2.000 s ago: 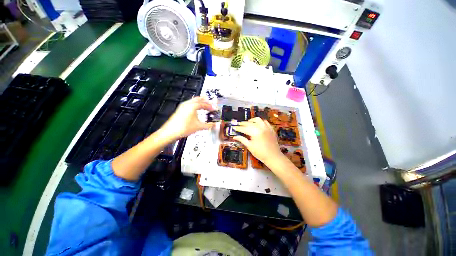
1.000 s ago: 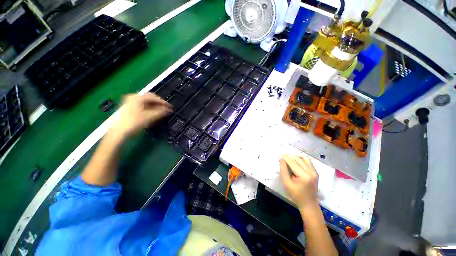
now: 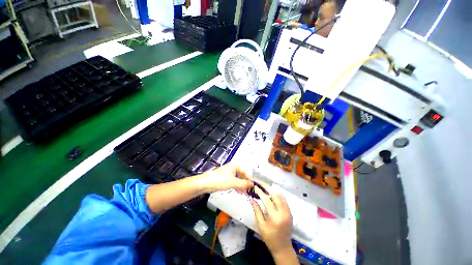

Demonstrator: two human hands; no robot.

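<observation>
A small black part (image 3: 253, 190) is between the fingertips of both my hands, above the front of the white machine bed (image 3: 300, 217). My left hand (image 3: 227, 178) holds it from the left, and my right hand (image 3: 273, 211) from the right. The fingers hide much of it. Orange jigs (image 3: 309, 171) with dark cut-outs stand in rows on the grey fixture plate (image 3: 331, 203) behind my hands. The brass machine head (image 3: 305, 115) with its white nozzle (image 3: 295, 136) is over the back left jigs.
A black blister tray (image 3: 191, 137) lies left of the machine. Stacked trays (image 3: 72, 93) and a small black part (image 3: 74, 153) are on the green surface farther left. A white fan (image 3: 241, 70) stands behind the tray. Small dark pieces (image 3: 260, 135) lie left of the jigs. A person (image 3: 326, 15) is behind the gantry.
My left hand has moved right from over the tray to meet my right hand, and both now hold a black part. The view has tilted up, showing more of the background.
</observation>
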